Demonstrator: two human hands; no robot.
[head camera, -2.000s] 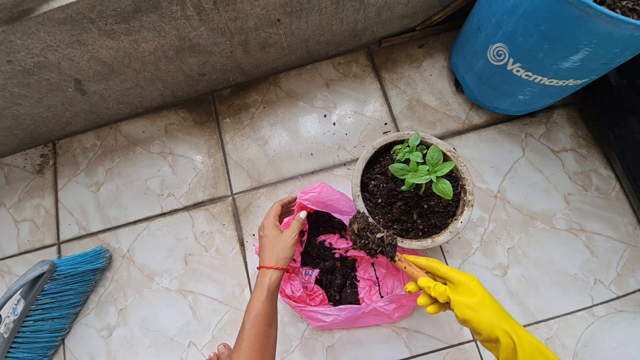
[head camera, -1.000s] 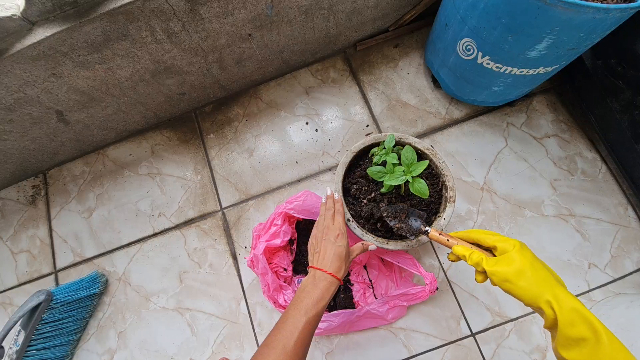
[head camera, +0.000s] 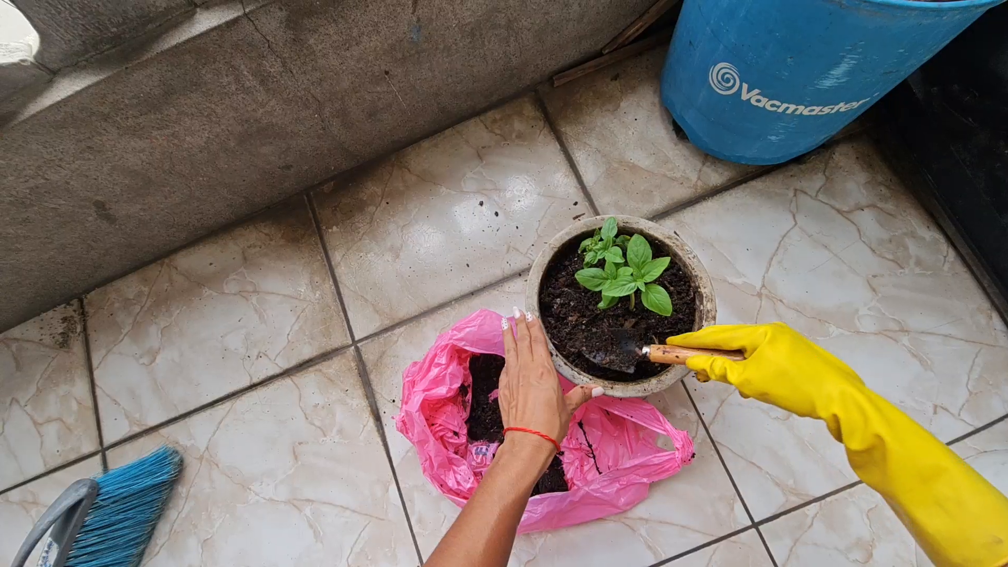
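A round pot (head camera: 542, 287) holds dark soil and small green leafy plants (head camera: 630, 276). My left hand (head camera: 535, 386), bare with a red cord at the wrist, rests against the pot's left rim, fingers extended and thumb spread. Below it lies a pink plastic bag (head camera: 614, 488) with dark soil (head camera: 484, 402) inside, partly hidden by the hand. In a yellow rubber glove, my right hand (head camera: 748, 362) grips the wooden handle of a small trowel (head camera: 693, 354). The trowel's metal blade lies on the soil at the pot's lower side.
A blue Vacmaster bucket (head camera: 772, 71) stands at the upper right, near a dark surface. A concrete wall (head camera: 197, 134) runs along the upper left. At the lower left is a blue-bristled broom (head camera: 122, 508). Soil crumbs dot the tiled floor (head camera: 449, 220).
My left hand has moved from the pink bag's edge to the pot's rim. The trowel, earlier over the bag with a load of soil, is now in the pot.
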